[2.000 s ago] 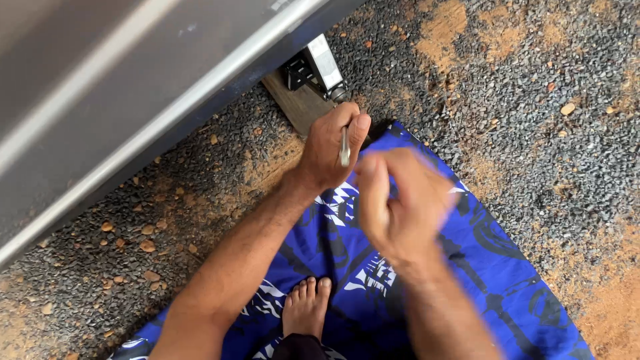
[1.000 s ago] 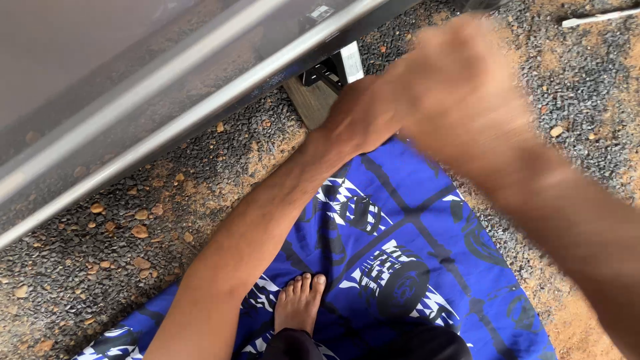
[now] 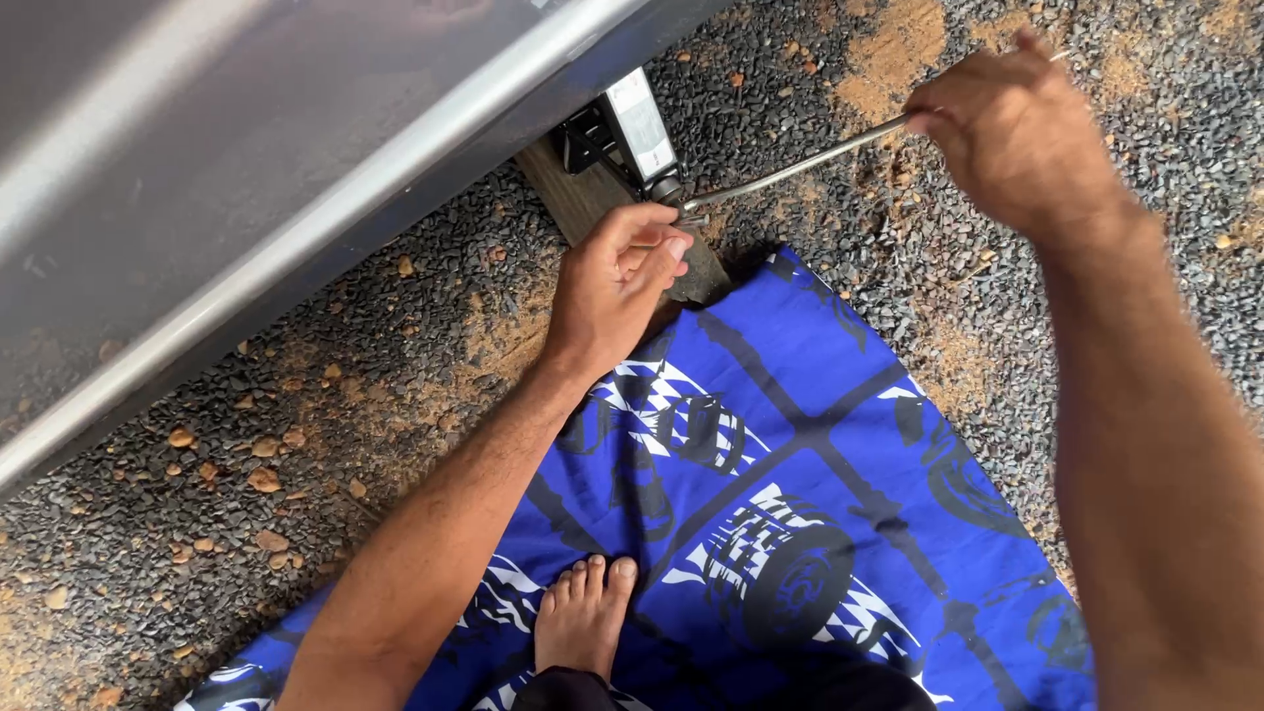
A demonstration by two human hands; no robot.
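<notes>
A scissor jack (image 3: 640, 128) stands on a wooden board (image 3: 573, 193) under the edge of a grey vehicle body (image 3: 365, 188). A metal crank rod (image 3: 810, 158) runs from the jack's end out to the right. My right hand (image 3: 1017, 138) is closed around the rod's far end, slightly blurred, with a tip of metal showing beyond the fingers. My left hand (image 3: 632, 276) is at the jack end of the rod, its thumb and fingers curled close to the joint. Whether the left fingers grip the rod there is not clear.
A blue printed cloth (image 3: 790, 434) lies over the gravel (image 3: 326, 415), its corner near the board's end. A bare foot (image 3: 583, 612) rests on the cloth. The vehicle's lower edge crosses the upper left, and gravel with sandy patches surrounds the board.
My right hand has moved to the upper right, away from my left hand. The rod now stretches between the jack and my right hand.
</notes>
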